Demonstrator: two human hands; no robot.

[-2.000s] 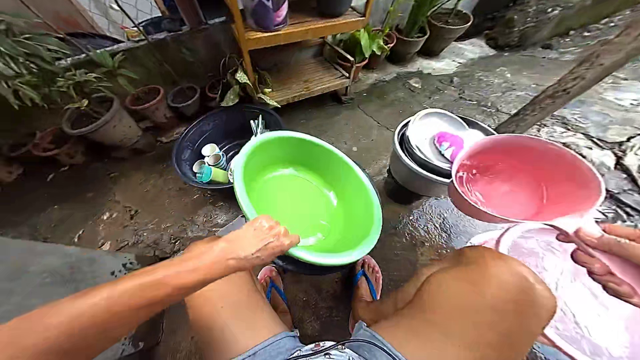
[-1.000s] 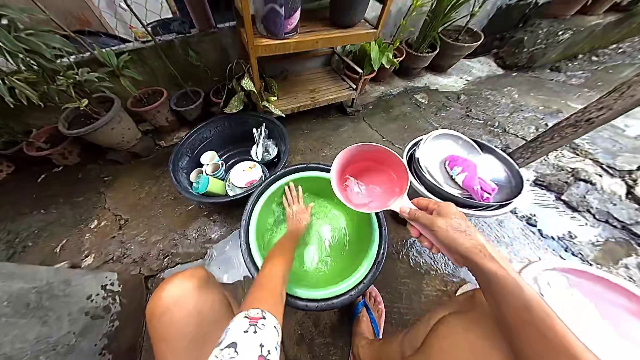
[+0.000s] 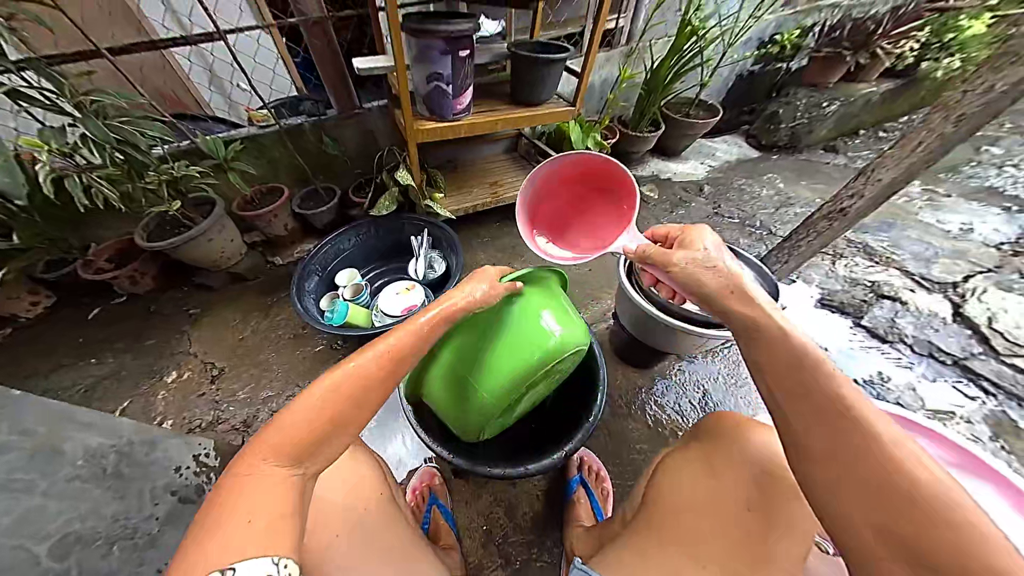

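Note:
My left hand (image 3: 490,288) grips the upper rim of a green plastic basin (image 3: 508,360), which is tipped steeply on its side over a black tub (image 3: 596,400) between my feet; its outer wall and underside face me. In my right hand (image 3: 688,268) is the handle of a pink plastic dipper (image 3: 578,206), held up to the right of the green basin, its bowl turned toward me. Whether any water is in the dipper, I cannot tell. The fingertips of my left hand are partly hidden behind the rim.
A black basin (image 3: 304,296) at the left holds cups, plates and cutlery. Stacked metal basins (image 3: 660,320) stand right, beside a slanted wooden post (image 3: 896,172). A pink tub (image 3: 952,448) is at lower right. Potted plants and a wooden shelf (image 3: 480,120) line the back.
The green basin, upright with my left hand inside it a second ago, is now tipped on its side with that hand on its rim. The pink dipper remains in my right hand.

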